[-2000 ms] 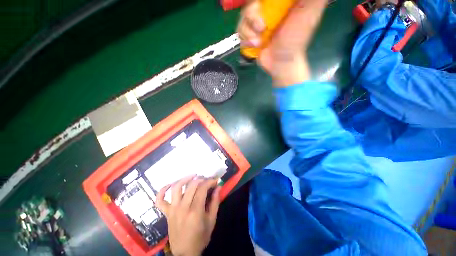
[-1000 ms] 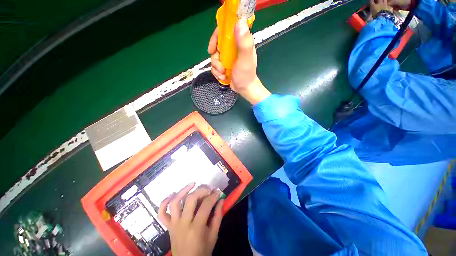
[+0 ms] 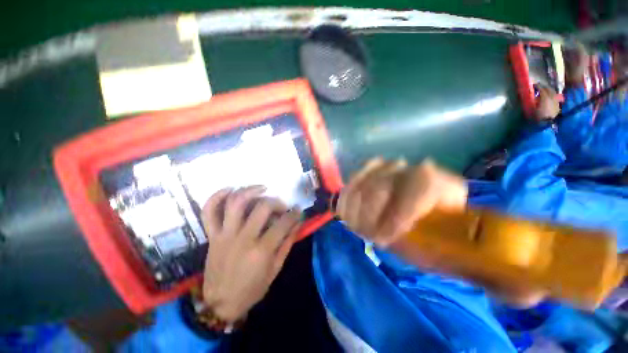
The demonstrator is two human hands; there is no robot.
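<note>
The tablet point(image 3: 200, 207) lies open in the red-orange frame point(image 3: 186, 123), its silver-white battery pack point(image 3: 275, 164) facing up. My left hand point(image 3: 241, 255) rests on the lower middle of the tablet, fingers bent over the battery's lower edge; whether the fingertips pinch a small piece is hidden. My right hand point(image 3: 399, 200) is closed around the front of the yellow-orange screwdriver point(image 3: 509, 251), at the frame's right edge. The screwdriver lies nearly level, its front end towards the tablet's lower right corner. Hand and tool are blurred, so contact cannot be told.
The dark round screw dish point(image 3: 335, 65) stands behind the frame. A beige and pale yellow sheet point(image 3: 155, 69) lies at the worn white rail point(image 3: 262, 19). At the right, another person's hand point(image 3: 547, 103) is at a second red frame point(image 3: 525, 76); blue sleeves are near it.
The view has turned and shifted. My right hand has brought the screwdriver from the screw dish to the tablet's lower right corner. My left hand stays on the tablet.
</note>
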